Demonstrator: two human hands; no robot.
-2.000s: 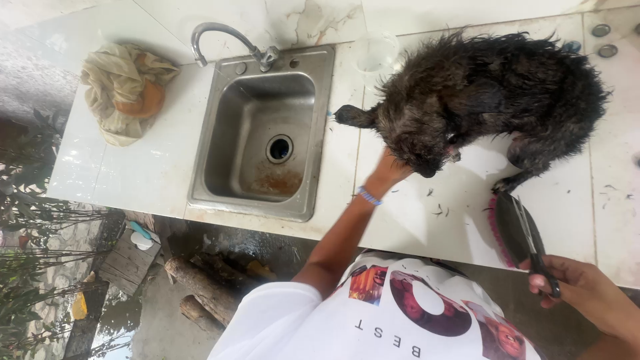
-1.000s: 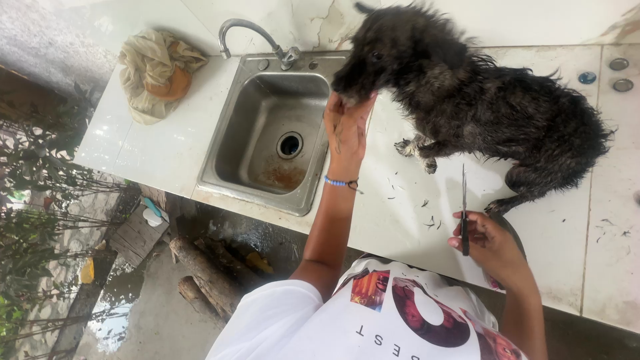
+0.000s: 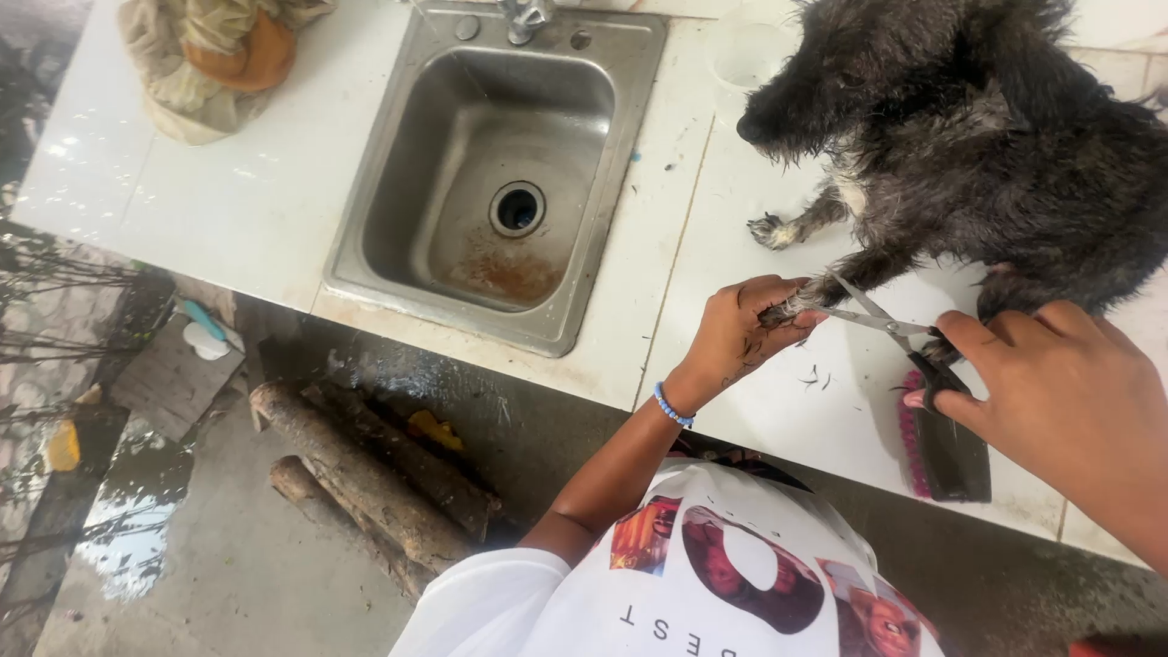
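A wet, dark-haired dog [image 3: 967, 155] sits on the white tiled counter at the right. My left hand [image 3: 744, 333], with a blue beaded bracelet at the wrist and loose hair stuck to it, grips one front paw [image 3: 803, 299] of the dog. In my right hand [image 3: 1049, 392] are metal scissors [image 3: 881, 321] with black handles; their blades stand apart at the hair of that leg, close to my left fingers. The other front paw [image 3: 776, 231] rests on the counter. A brush with pink bristles [image 3: 949, 452] lies beneath my right hand, near the counter edge.
Left of the dog is a steel sink [image 3: 493, 182] with a faucet [image 3: 525, 18]. A clear plastic container [image 3: 748, 57] stands behind the dog's muzzle. A crumpled cloth [image 3: 205, 68] lies at the far left of the counter [image 3: 228, 210]. Logs [image 3: 365, 474] lie on the floor below.
My left hand has gone from the dog's muzzle to its front paw. The scissors, upright and closed one second ago, are now spread at that leg. The view is closer.
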